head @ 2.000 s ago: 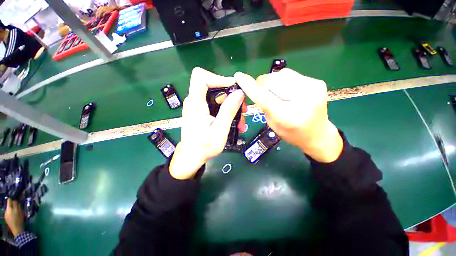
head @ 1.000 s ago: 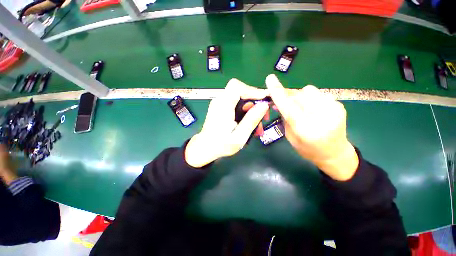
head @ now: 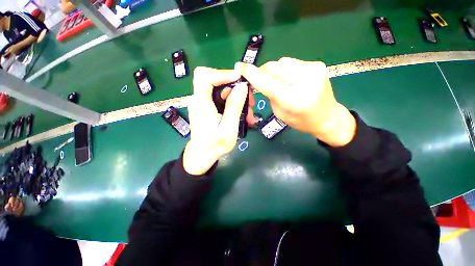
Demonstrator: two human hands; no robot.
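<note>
My left hand (head: 211,122) holds a black phone housing (head: 242,124) upright above the bench, thumb across its face. Most of the housing is hidden by the fingers. My right hand (head: 299,98) is at the housing's top end, its fingertips pinched together and meeting my left fingertips. Whether it grips a tool or small part cannot be told. A keypad phone (head: 273,126) lies under my right hand, partly covered. Another keypad phone (head: 177,121) lies left of my left hand. Pale oval rings (head: 243,146) lie on the bench near the housing.
More keypad phones (head: 179,64) lie on the green belt beyond the cream strip (head: 140,108). A yellow frame (head: 438,19) is at far right. A smartphone (head: 82,144) and a black parts heap (head: 31,174) are at left. A grey post (head: 47,96) crosses the left side. Other people are at left.
The view has shifted and turned. Both hands stay together at the housing's top end. Phones on the belt have moved left relative to the bench phones.
</note>
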